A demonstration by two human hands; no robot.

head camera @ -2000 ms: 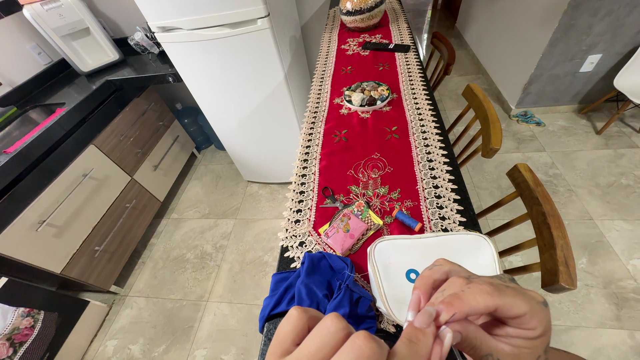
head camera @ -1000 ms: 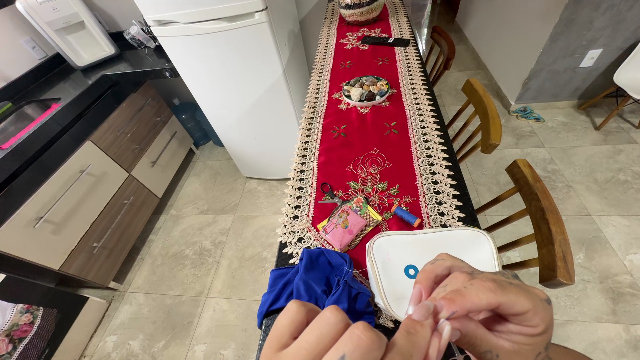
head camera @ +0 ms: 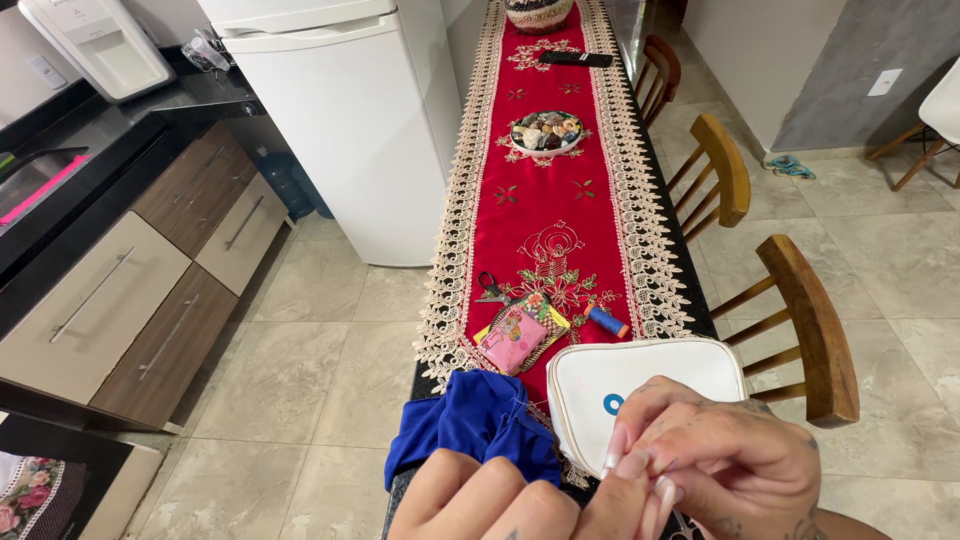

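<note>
My left hand (head camera: pixel 517 499) and my right hand (head camera: pixel 720 450) meet at the fingertips, low in the view. Something tiny is pinched there, too small to name. A white zip case (head camera: pixel 652 367) with a blue ring mark lies just behind my right hand. Beyond my left hand, blue fabric (head camera: pixel 472 424) is bunched at the table's edge. A blue thread spool (head camera: pixel 606 321) lies on the red lace-edged runner (head camera: pixel 540 247), right of a pink packet (head camera: pixel 512 340) and small black-handled scissors (head camera: pixel 491 289). Another pair of metal scissors (head camera: pixel 684 529) partly shows below my hands.
A bowl of stones (head camera: pixel 546 133), a remote control (head camera: pixel 575 58) and a striped vase (head camera: pixel 538 15) stand or lie farther along the runner. Wooden chairs (head camera: pixel 810 330) line the right side. A white refrigerator (head camera: pixel 345 112) and drawers (head camera: pixel 97 307) are at the left.
</note>
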